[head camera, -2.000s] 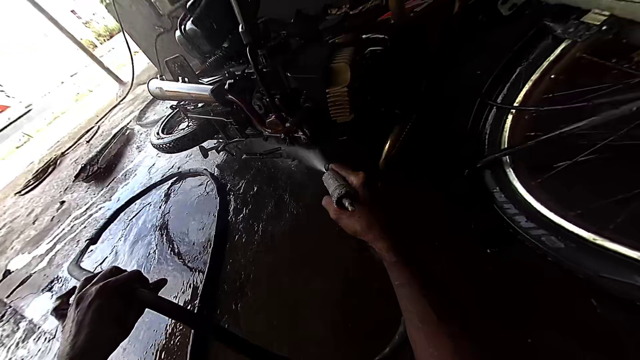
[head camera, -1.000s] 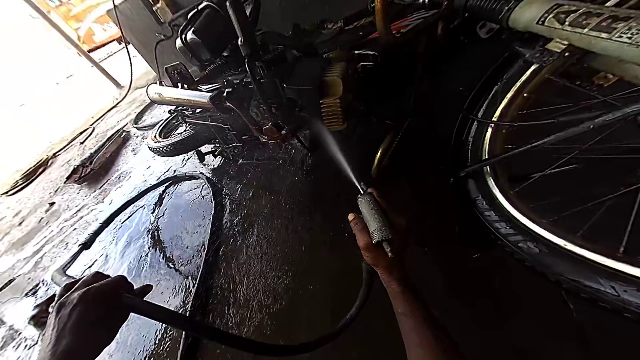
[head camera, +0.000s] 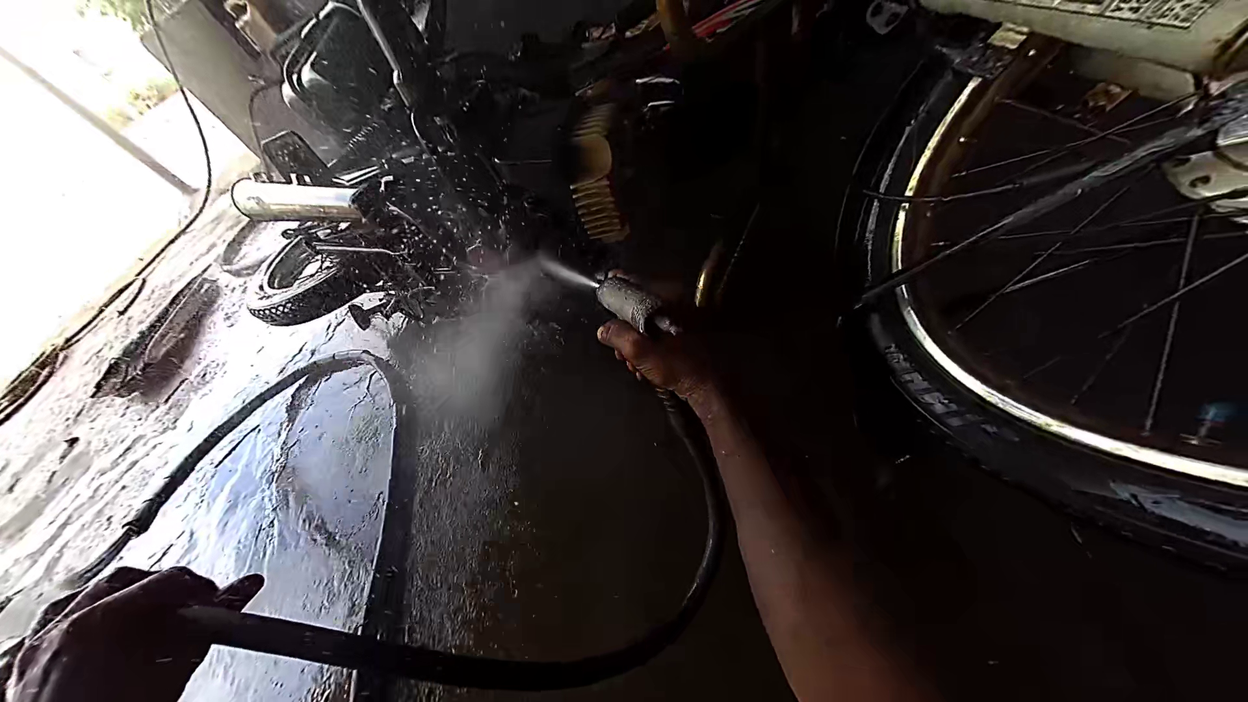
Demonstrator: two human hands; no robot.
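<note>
My right hand grips a spray nozzle with a rough grey body, near the centre of the view. A white jet of water leaves its tip toward the dark lower parts of a motorcycle, where mist and drops fly off. Beside the jet are the motorcycle's finned engine part and, further left, its silver exhaust silencer. At the lower left, my left hand is closed around the black hose, which curves up to the nozzle.
A large spoked wheel with a black tyre fills the right side. More hose loops over the wet floor at left. A smaller wheel is behind it. A thin cable hangs at the upper left.
Since one second ago, my right hand has swung the nozzle's tip further left, and more mist now shows below the motorcycle. My left hand still holds the hose.
</note>
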